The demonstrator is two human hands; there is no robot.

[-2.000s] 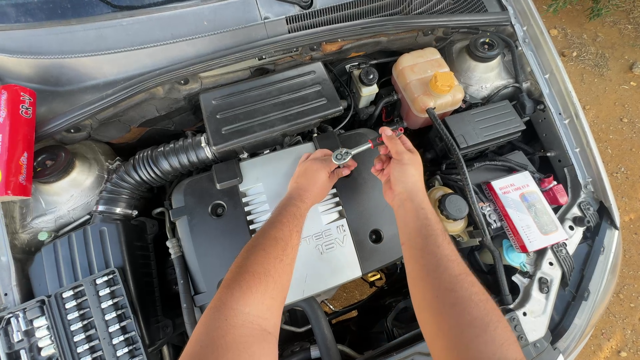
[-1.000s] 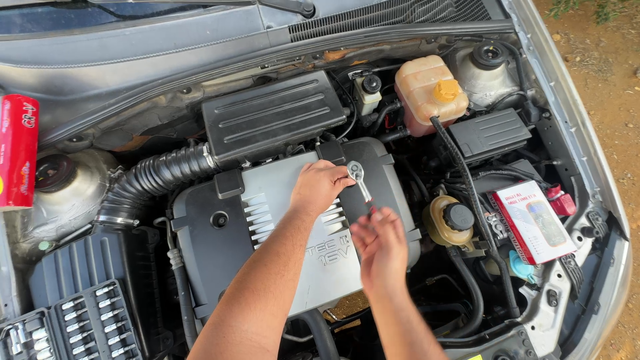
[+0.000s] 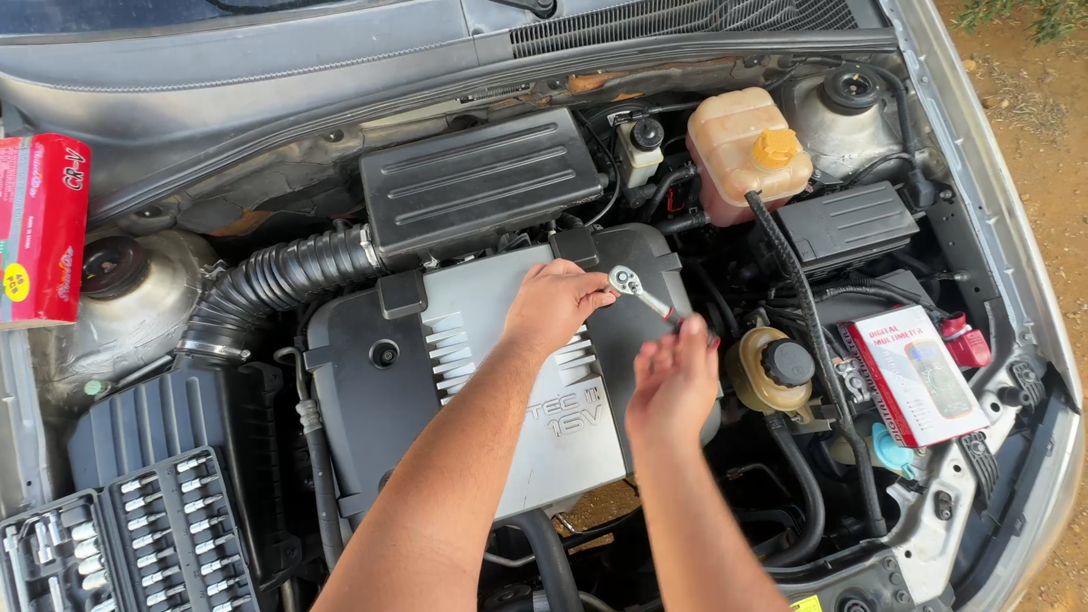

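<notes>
Over the engine cover (image 3: 518, 476), both my hands are at a small ratchet wrench (image 3: 643, 291). My left hand (image 3: 557, 306) pinches near the ratchet's round head with thumb and fingertips; whatever is under the head is hidden. My right hand (image 3: 676, 374), somewhat blurred, is at the dark end of the handle, fingers curled, and its exact grip is hard to make out. A socket and bit set in an open case (image 3: 119, 535) lies at the lower left, on the ribbed black air filter box (image 3: 170, 425).
A red box (image 3: 42, 229) stands at the left. To the right are the coolant expansion tank (image 3: 744, 153), a fluid reservoir with a black cap (image 3: 786, 363), a black hose (image 3: 803, 297) and a digital multimeter box (image 3: 916, 374). A corrugated intake duct (image 3: 280, 285) curves at the left.
Two seconds ago both hands held the ratchet higher, with its handle pointing up and right. Now the handle slopes down to the right, and my right hand is lower.
</notes>
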